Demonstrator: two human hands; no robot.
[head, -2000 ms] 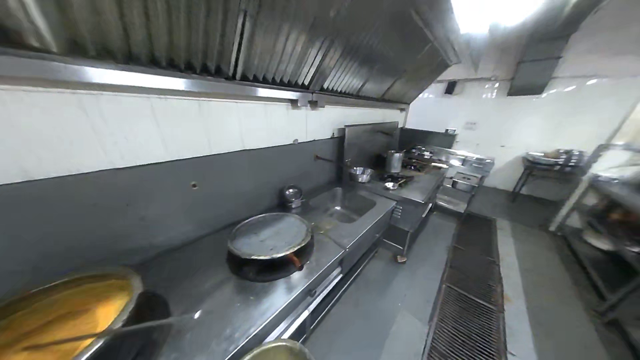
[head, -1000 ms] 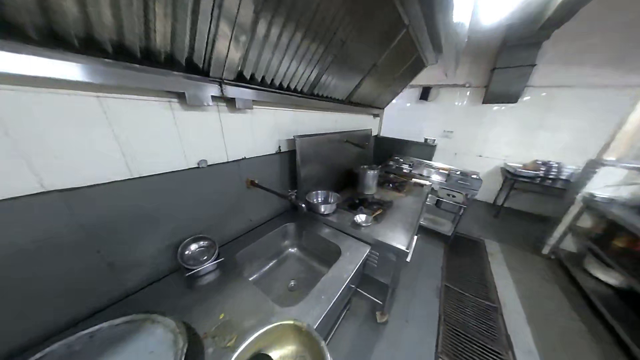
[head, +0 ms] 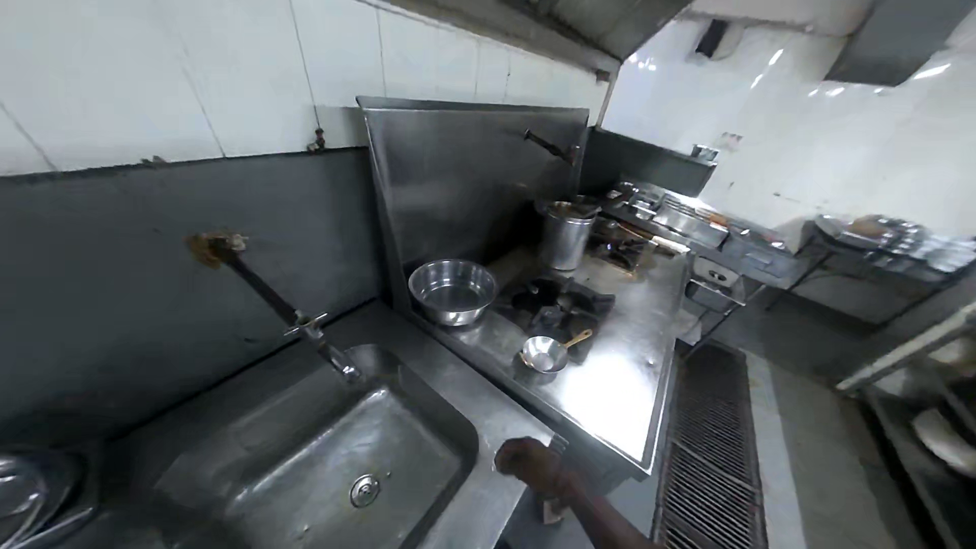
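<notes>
My right hand, its fingers curled in and nothing visible in them, is over the right front corner of the steel sink counter. My left hand is out of view. Left of the right hand lies the sink basin with a round drain; a wall tap reaches over it. Beyond the hand, on the steel stove top, a small metal pan with a wooden-looking handle stands by a black gas burner. A wide steel bowl stands near the burner, and a tall steel pot farther back.
A steel splash panel rises behind the stove. Another burner and a counter with metal containers lie beyond. A floor grating runs along the stove's right side. At the far right are a table with stacked metalware and a rack.
The view has moved much closer to the sink and stove. My right hand has come into view. The round metal vessel at the bottom edge of the earlier frames is out of view.
</notes>
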